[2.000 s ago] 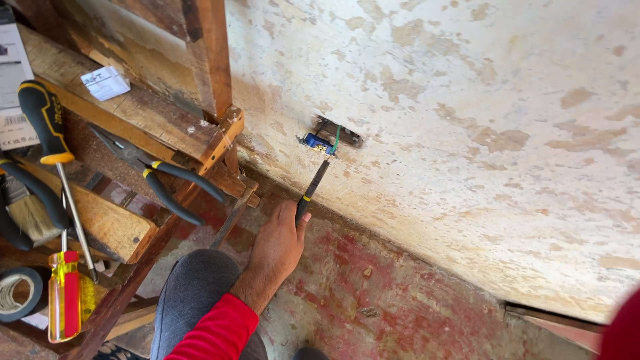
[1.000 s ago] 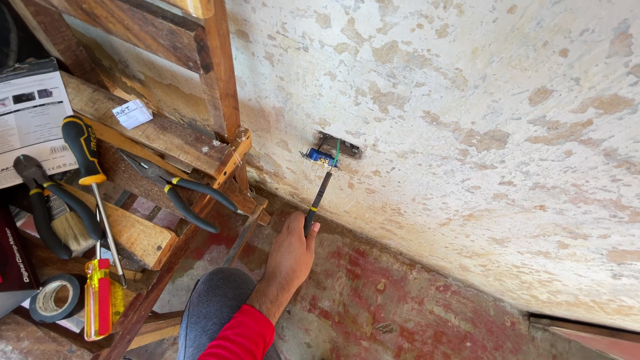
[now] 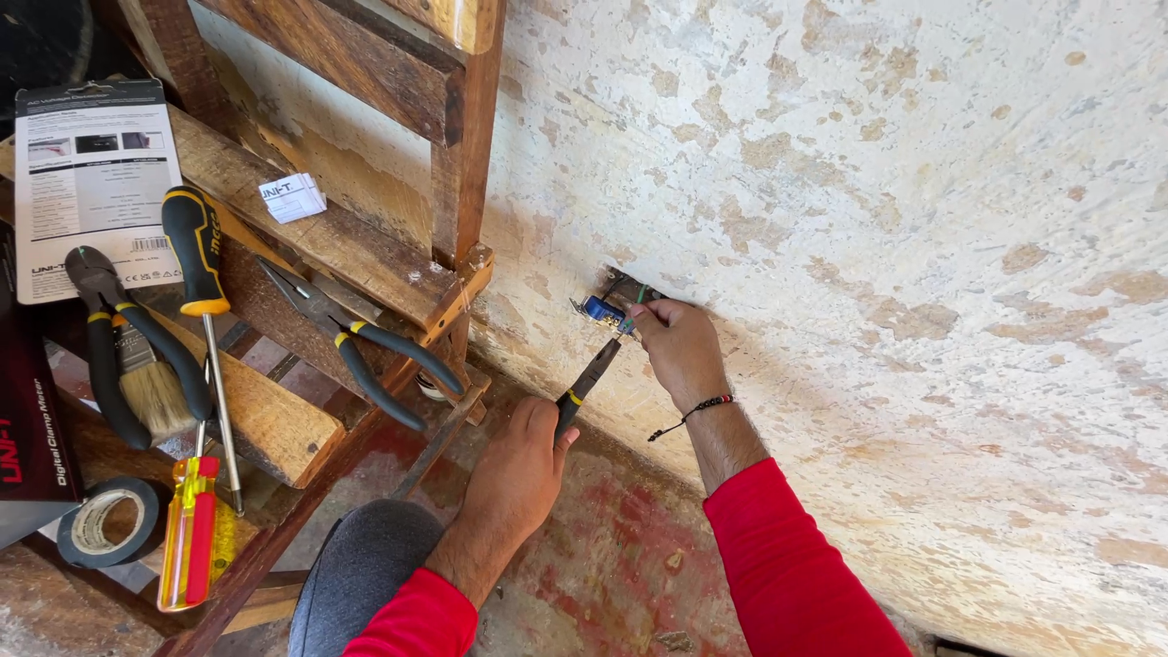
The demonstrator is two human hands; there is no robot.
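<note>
My left hand [image 3: 516, 470] is closed around the handles of long-nose pliers [image 3: 595, 370], whose jaws point up at the blue electrical outlet [image 3: 602, 310] at the wall opening. The pliers' tip is close to the outlet's lower edge. With thumb and fingertips, my right hand [image 3: 684, 351] pinches at the green wire [image 3: 641, 294] beside the outlet; the fingers hide part of the wire and of the outlet. Dark wires and the wall box [image 3: 625, 285] show behind. Whether the pliers' jaws grip a wire cannot be told.
On the wooden furniture [image 3: 301, 237] at left lie another pair of long-nose pliers [image 3: 342, 333], cutting pliers [image 3: 114, 338], a paintbrush [image 3: 155, 397], a black-and-yellow screwdriver [image 3: 196, 246], a red-and-yellow-handled screwdriver [image 3: 189, 538], electrical tape [image 3: 109, 522], packaging [image 3: 100, 196] and folded paper [image 3: 292, 198]. My knee [image 3: 365, 566] is below.
My right hand has come in from the right to the green wire and outlet. My left hand keeps the pliers pointed at the outlet.
</note>
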